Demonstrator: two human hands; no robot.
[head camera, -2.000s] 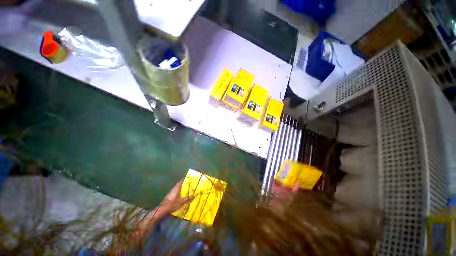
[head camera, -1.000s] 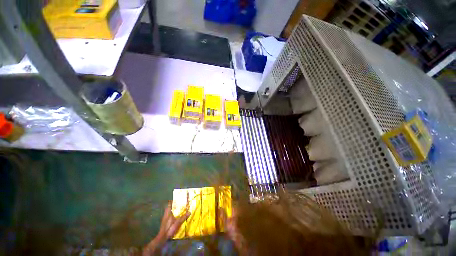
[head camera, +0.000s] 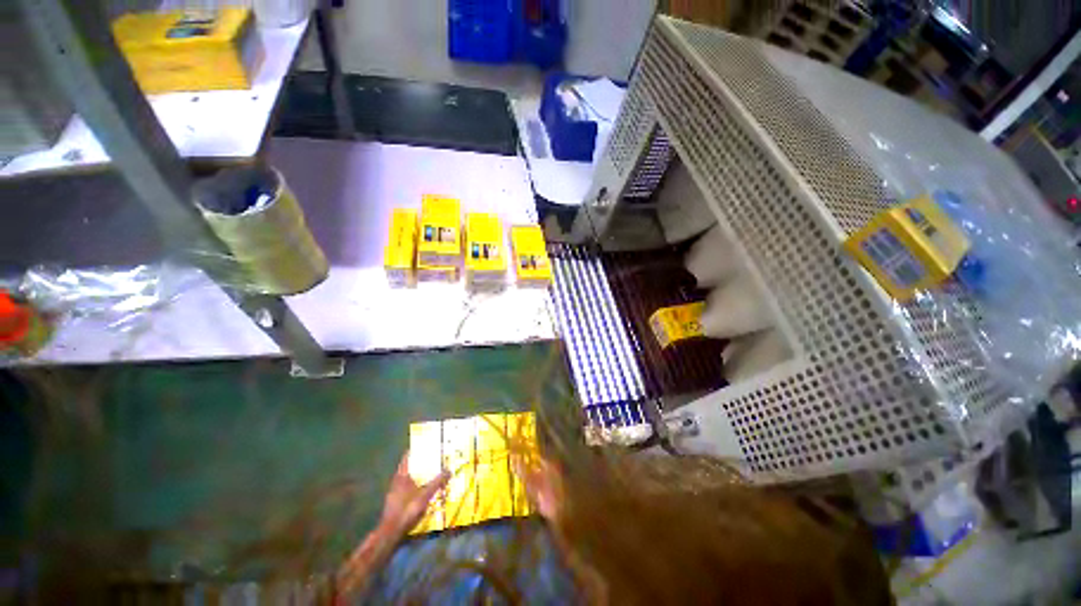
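My left hand and my right hand hold a block of yellow product boxes between them, one hand at each side, low over the green mat. Strands of hair partly hide my right hand and the block. Several yellow boxes stand in a row on the white bench surface. One yellow box lies on the dark rollers against the hanging curtain flaps at the tunnel opening.
The shrink tunnel stands at the right, with a larger yellow box and clear film on top. Silvery rollers adjoin the bench. A post with a beige cylinder rises at the left. Another large yellow box sits on the shelf.
My right hand has come from the rollers to the block, whose boxes now sit together. A yellow box now shows at the tunnel curtain. The view has turned and shifted.
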